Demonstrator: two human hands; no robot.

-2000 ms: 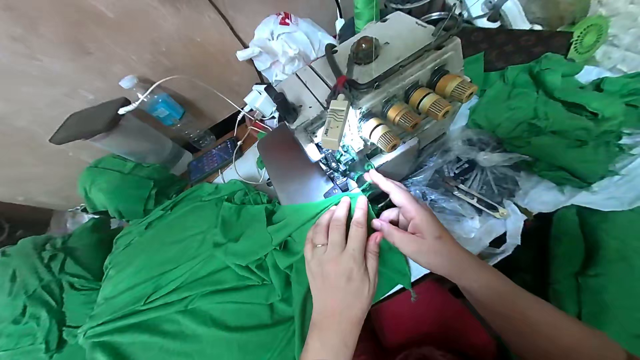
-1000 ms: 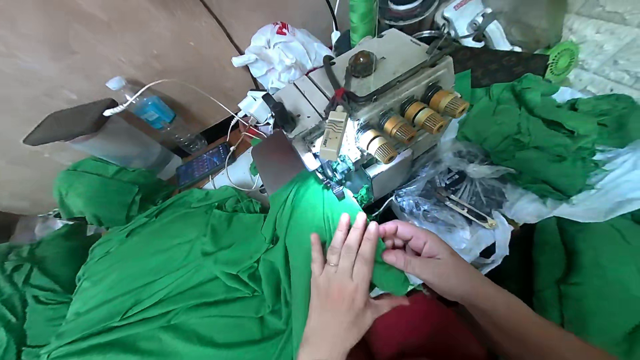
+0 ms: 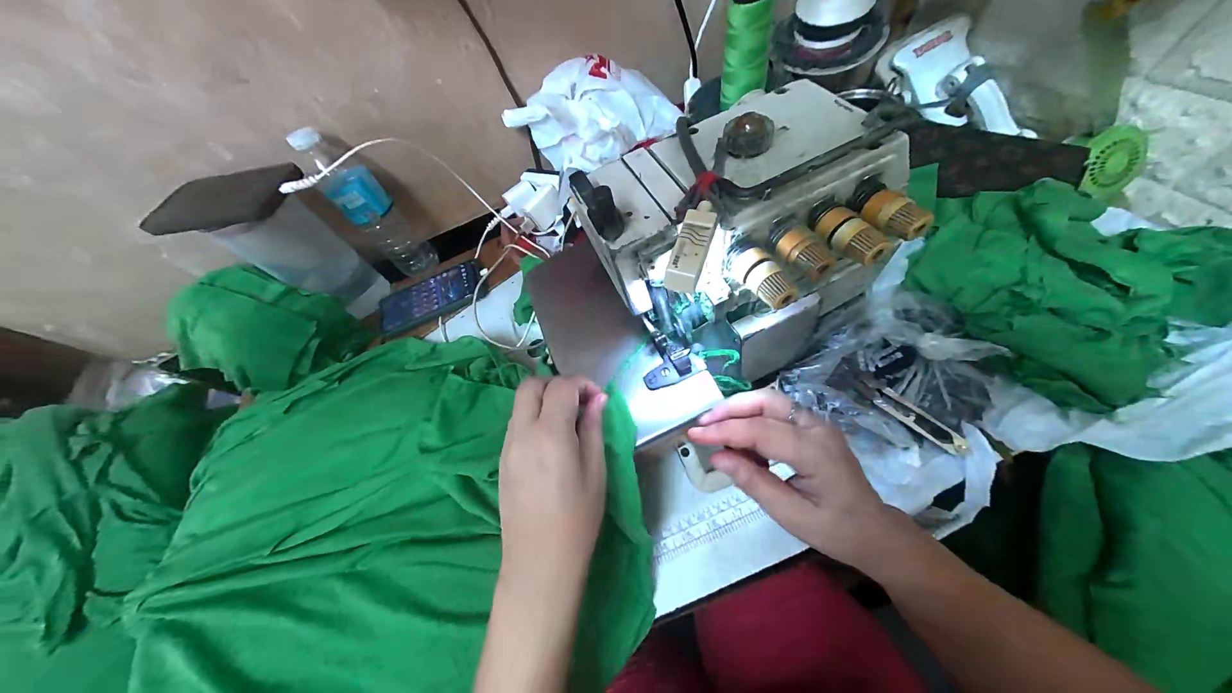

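Note:
An overlock sewing machine [image 3: 760, 183] stands at the centre, a lamp lighting its presser foot [image 3: 669, 371]. Green fabric [image 3: 366, 520] spreads over the left side. My left hand [image 3: 553, 452] pinches the fabric near its right edge, left of the lit metal plate [image 3: 669, 409]. To the right of that plate, my right hand [image 3: 794, 467] has its fingers bent and its fingertips by the plate's front corner; whether it holds a thread or anything else small cannot be seen. Green thread runs beside the presser foot, and no fabric lies under the foot.
A phone [image 3: 429, 296], a plastic bottle [image 3: 361, 197] and a lidded container [image 3: 279, 231] stand behind the fabric at left. On the right are thread snips [image 3: 914, 419] on a clear plastic bag [image 3: 857, 366] and more green cloth [image 3: 1068, 289]. A printed ruler scale [image 3: 707, 525] crosses the table's front.
The fabric has moved left, away from the presser foot, with my left hand on it. My hands have moved apart, and the metal plate and ruler scale have come into sight.

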